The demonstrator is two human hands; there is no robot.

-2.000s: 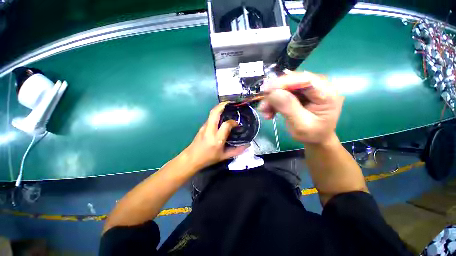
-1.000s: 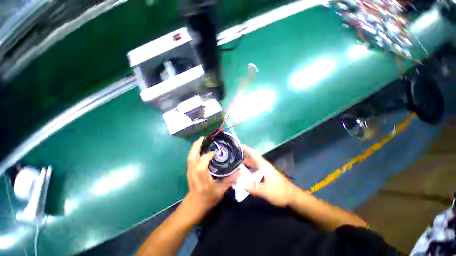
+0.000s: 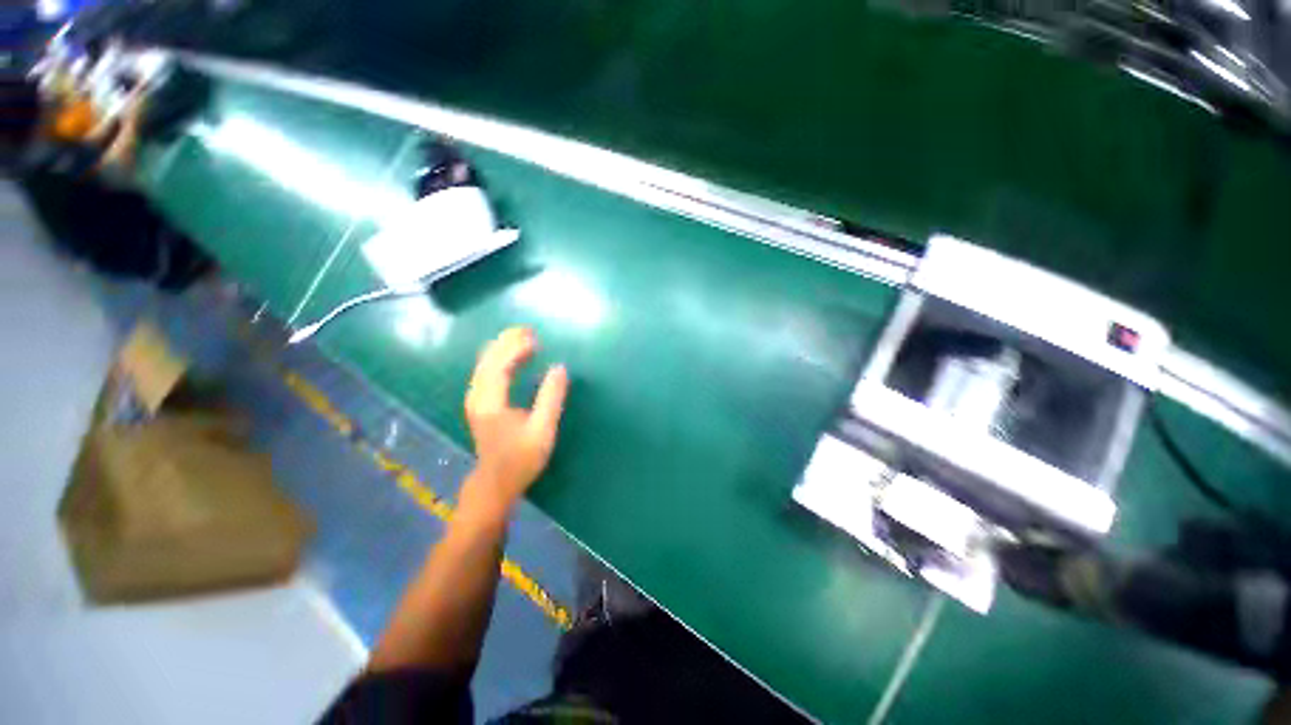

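A white unit [image 3: 429, 238] with a black end lies on the green bench at the upper left, its white cable trailing towards the bench's front edge. My left hand [image 3: 514, 418] is in the air over the bench, below and to the right of that unit and apart from it. Its fingers are spread and it holds nothing. My right hand is not in the picture. The housing seen earlier in my hands is not in view.
The screw feeder [image 3: 1007, 398] stands on the bench at the right, with the blurred black screwdriver [image 3: 1150, 581] beside it. A cardboard box [image 3: 177, 489] sits on the floor at the left. Another person's arm [image 3: 125, 135] shows at the far upper left.
The view has swung to the left, so the feeder now shows at the right. My left hand has let go of the housing and opened. My right hand and the housing have left the picture.
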